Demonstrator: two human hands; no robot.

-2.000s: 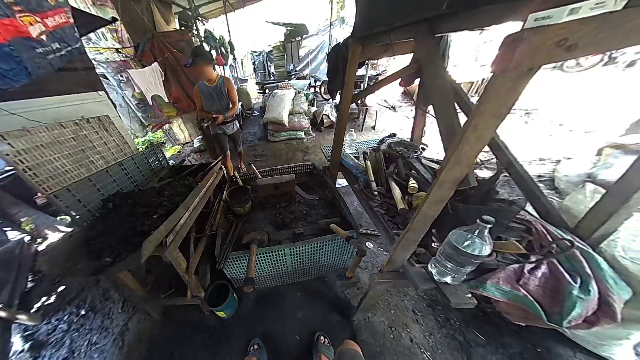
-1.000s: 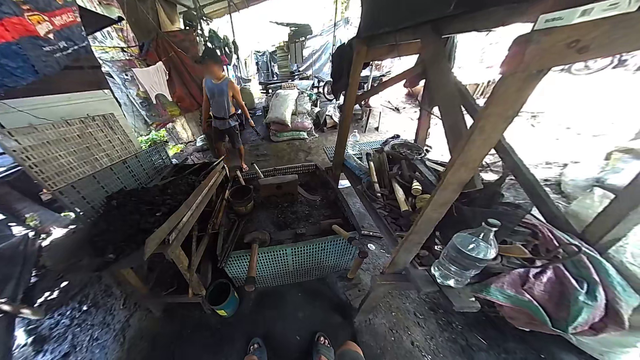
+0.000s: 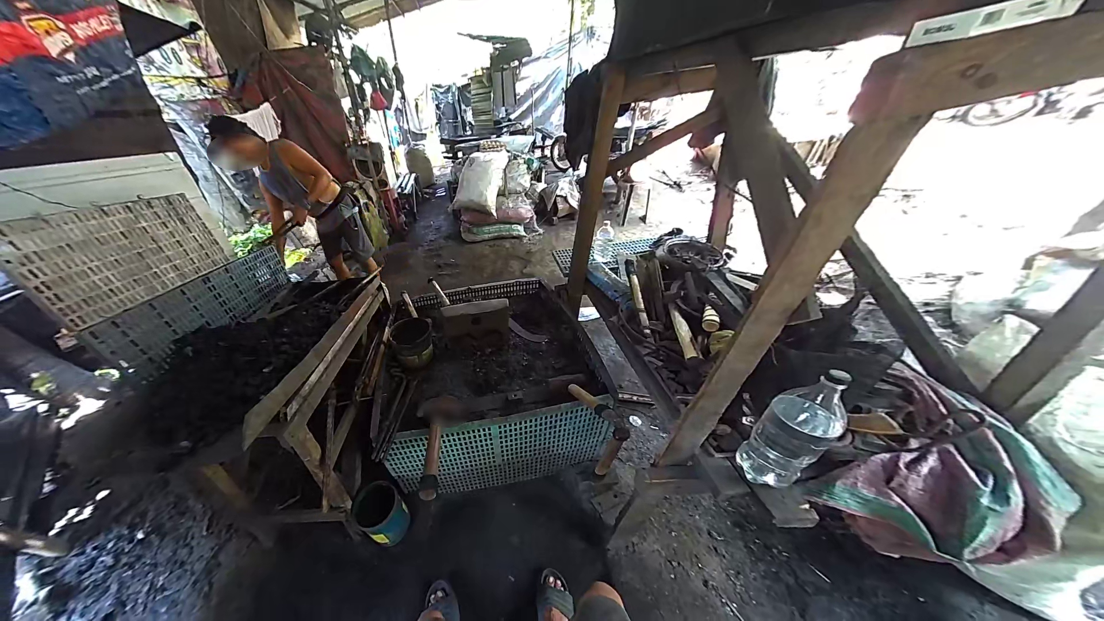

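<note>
Neither of my hands shows in the head view; my sandalled feet and one knee are at the bottom edge. In front of me a teal plastic crate panel (image 3: 500, 447) forms the near side of a low pit holding black, charcoal-like material (image 3: 496, 366). A wooden-handled hammer (image 3: 431, 457) leans over this panel, and another wooden handle (image 3: 611, 450) stands at its right end. Inside are a dark metal pot (image 3: 411, 341), a broad metal block or plate (image 3: 476, 318) and a curved blade-like piece (image 3: 527, 332). A bucket (image 3: 380, 514) stands on the ground below.
A person (image 3: 302, 190) bends over at the far left, beside a heap of black material (image 3: 233, 371). Wooden posts (image 3: 798, 285) rise on the right, near a large clear water bottle (image 3: 793, 429), a woven sack (image 3: 949, 474) and piled scrap wood (image 3: 681, 332). Stacked sacks (image 3: 493, 194) lie farther back.
The person at the back left has moved left behind the heap and now bends forward, after standing upright near the pit's far end. The tools around the pit have not moved.
</note>
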